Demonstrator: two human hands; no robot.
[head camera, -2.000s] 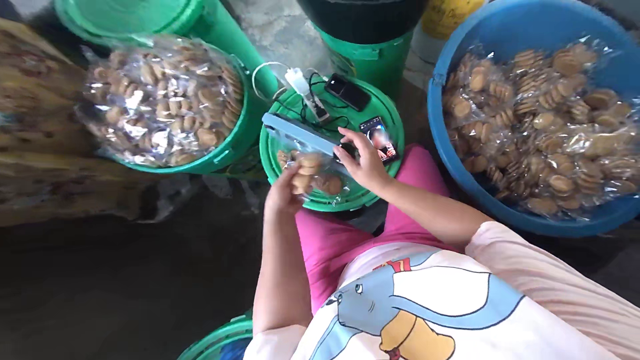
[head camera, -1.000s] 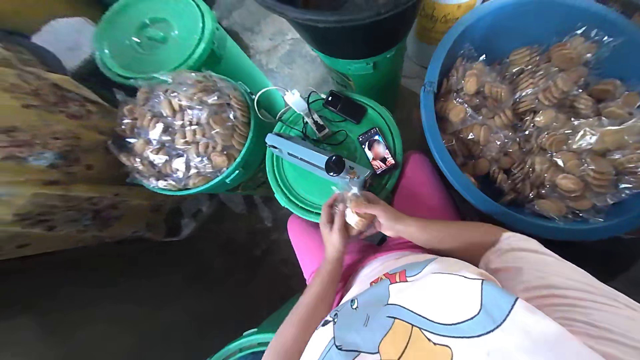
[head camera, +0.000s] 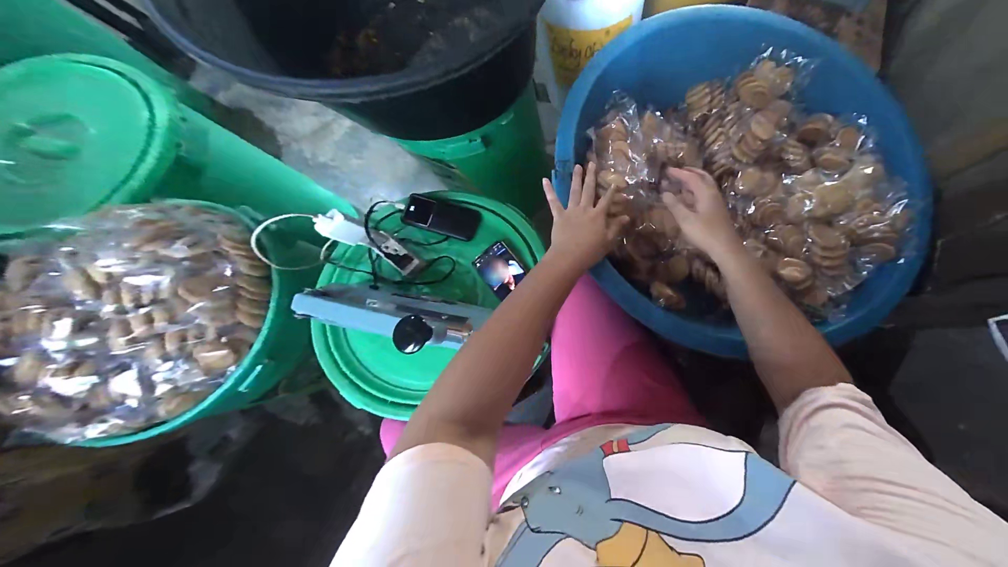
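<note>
Both hands are at the blue plastic tub (head camera: 906, 181), which holds many clear plastic bags of round brown cookies (head camera: 787, 189). My left hand (head camera: 584, 220) lies with spread fingers over the tub's left rim, touching or just above the bags there. Right of it, my right hand (head camera: 699, 206) reaches in with bent fingers at a clear bag; whether it grips the plastic cannot be told. On a green lid (head camera: 370, 370) in front of me rests a blue-grey impulse sealer (head camera: 378, 309) with a round black knob, partly behind my left forearm.
Beside the sealer lie a phone (head camera: 500, 269), a black device (head camera: 442, 217) and a white power strip (head camera: 354, 232) with cables. A green bucket (head camera: 276, 346) of bagged cookies stands at left, near a lidded green container (head camera: 118, 118). A large black basin (head camera: 441, 102) stands behind.
Both hands have moved from above my lap, where they held a small bag of cookies, right to the blue tub. They no longer hold that bag in front of me. The view has shifted.
</note>
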